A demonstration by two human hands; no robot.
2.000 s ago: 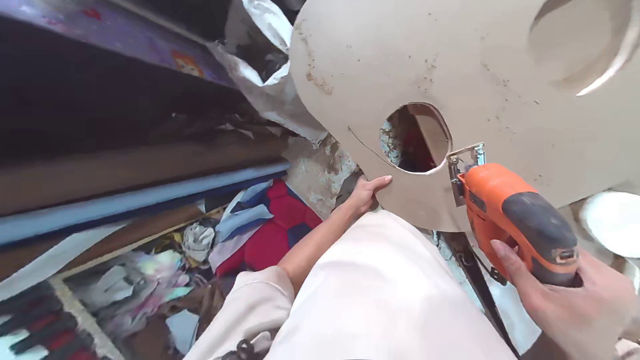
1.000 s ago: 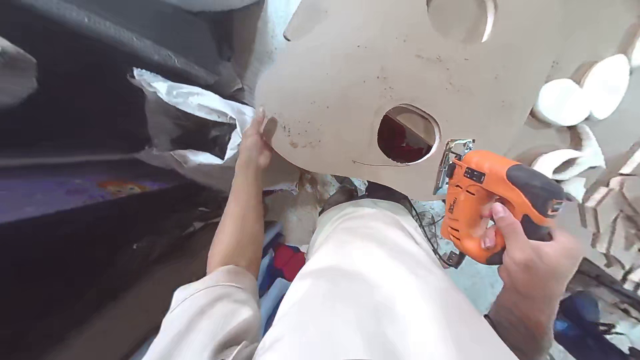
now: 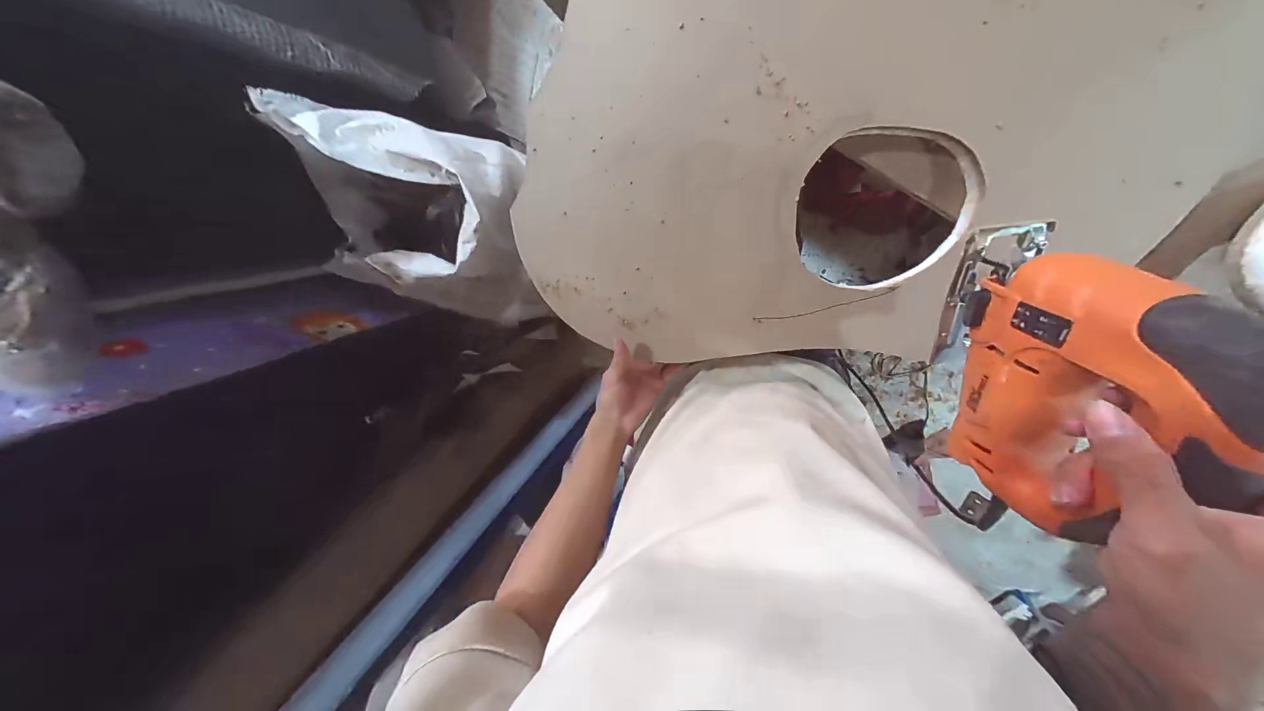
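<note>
A large tan board (image 3: pixel 681 197) with rounded corners and specks of dust reaches from the centre to the upper right. Near its close edge is an oval cut-out, and a thin curved line runs below that hole. My left hand (image 3: pixel 632 390) grips the board's near edge at the rounded corner, fingers partly hidden beneath. My right hand (image 3: pixel 1155 513) is closed round the handle of an orange and black jigsaw (image 3: pixel 1057 365). The jigsaw lies on its side, its metal base plate by the board's edge, right of the hole; whether they touch I cannot tell.
A crumpled white sack (image 3: pixel 395 148) stands left of the board. Dark rolls of material fill the left side, with a light blue roll (image 3: pixel 444 553) running beside them. A black cable with a plug (image 3: pixel 978 509) hangs below the jigsaw. My clothed leg is under the board's near edge.
My left hand has moved from the board's near edge to its left side, then back to the near corner. My right hand has kept hold of the jigsaw. The view has swung considerably.
</note>
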